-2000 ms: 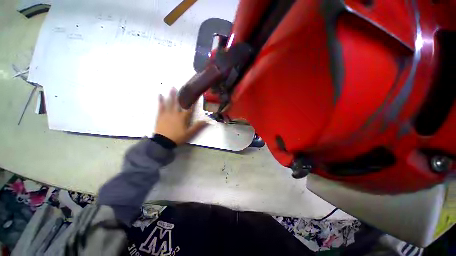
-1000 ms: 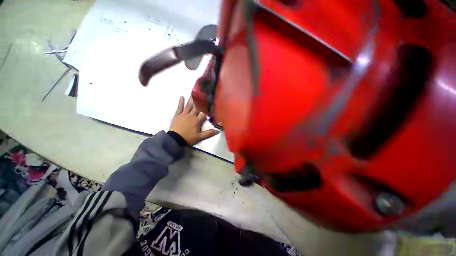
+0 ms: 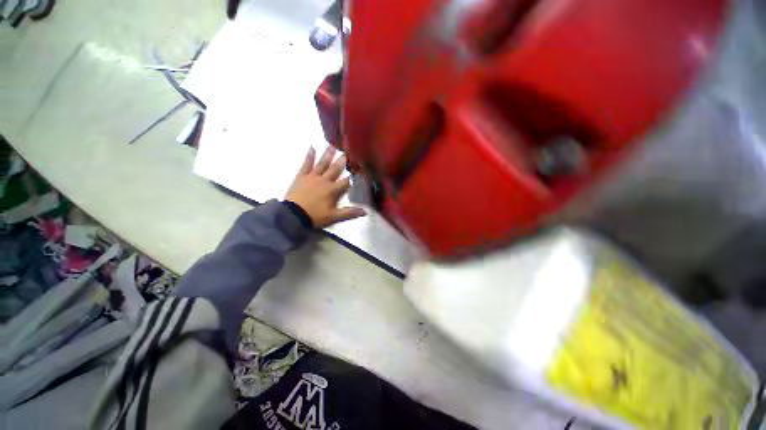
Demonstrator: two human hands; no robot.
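Observation:
My left hand [image 3: 322, 193] lies palm down on the white paper marker [image 3: 256, 126] near the front edge of the fabric lay, fingers spread and holding nothing. The red motor body of the cloth cutting machine [image 3: 453, 134] fills the upper middle and right, just right of my fingertips. The blade is hidden. The dark edge of the lay [image 3: 361, 253] shows under the paper, below my hand. My right hand is not in view.
An off-white control box with a yellow label [image 3: 651, 353] is at the lower right. Thin offcuts [image 3: 191, 126] lie at the lay's left edge. Fabric scraps [image 3: 80, 243] are heaped below the edge of the cream table [image 3: 109, 151].
The view has shifted, so the lay sits further right and more tilted. The dark curved lever has left view and more of the control box shows. My left hand stays on the paper, near the machine.

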